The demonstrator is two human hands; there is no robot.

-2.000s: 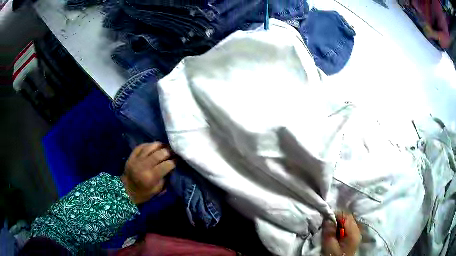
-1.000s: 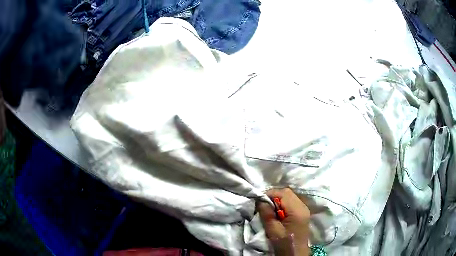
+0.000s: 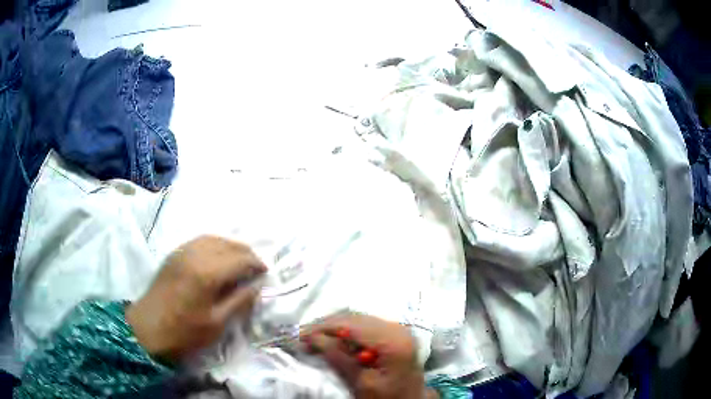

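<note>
The off-white garment (image 3: 86,249) lies spread in front of me, bunched between my hands at the near edge and washed out by glare in the middle. My left hand (image 3: 204,292) is over the cloth at the lower left, blurred, fingers bent towards a fold; its fingertips are unclear. My right hand (image 3: 366,351) is just right of it, with the orange-red thread snips (image 3: 355,347) in the palm. Its fingers are at the bunched cloth. The blades are not clear.
A heap of off-white garments (image 3: 538,195) lies at the right. Blue denim (image 3: 101,105) lies at the upper left, with more at the far right edge. The white table (image 3: 257,47) shows behind. A small red strip (image 3: 543,4) is at the top edge.
The view has shifted right, showing more of the heap. My left hand, out of view one second ago, is now over the garment beside my right hand. The cloth is bunched between them.
</note>
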